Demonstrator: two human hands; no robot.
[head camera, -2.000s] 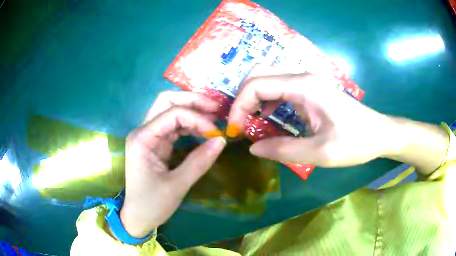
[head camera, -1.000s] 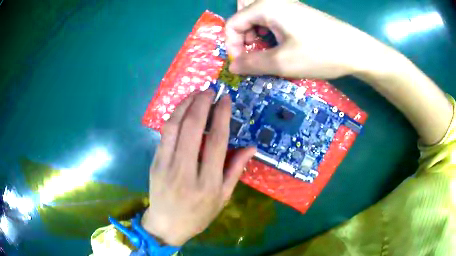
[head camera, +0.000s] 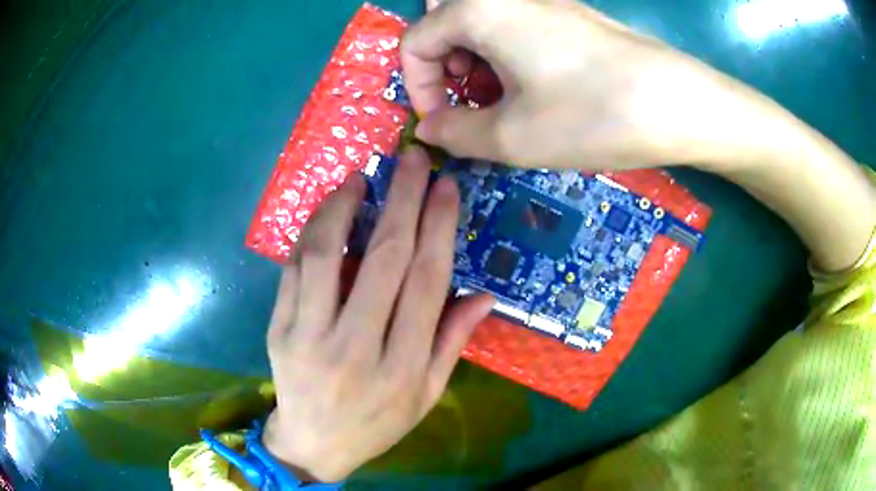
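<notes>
A blue circuit board [head camera: 538, 240] lies tilted on a red bubble bag [head camera: 322, 134], its pale connectors along the lower edge. My left hand [head camera: 375, 316] lies spread over the board's left part, its fingertips on the board and thumb at the connector edge. My right hand [head camera: 509, 86] is at the board's upper left, thumb and forefinger pinched on a small piece of amber tape [head camera: 411, 130]. The tape is mostly hidden by the fingers of both hands. The board's left part is covered by my left hand.
The bag lies on a glossy green surface [head camera: 125, 144]. Wide olive-yellow film strips [head camera: 144, 412] lie at the lower left and below my left hand. A blue wrist strap [head camera: 255, 460] is on my left wrist. Light glares at the left and upper right.
Both hands have moved from holding orange tape in front of the board onto the board itself. In the last second they shifted slightly left, and my left fingers reached up closer to the tape.
</notes>
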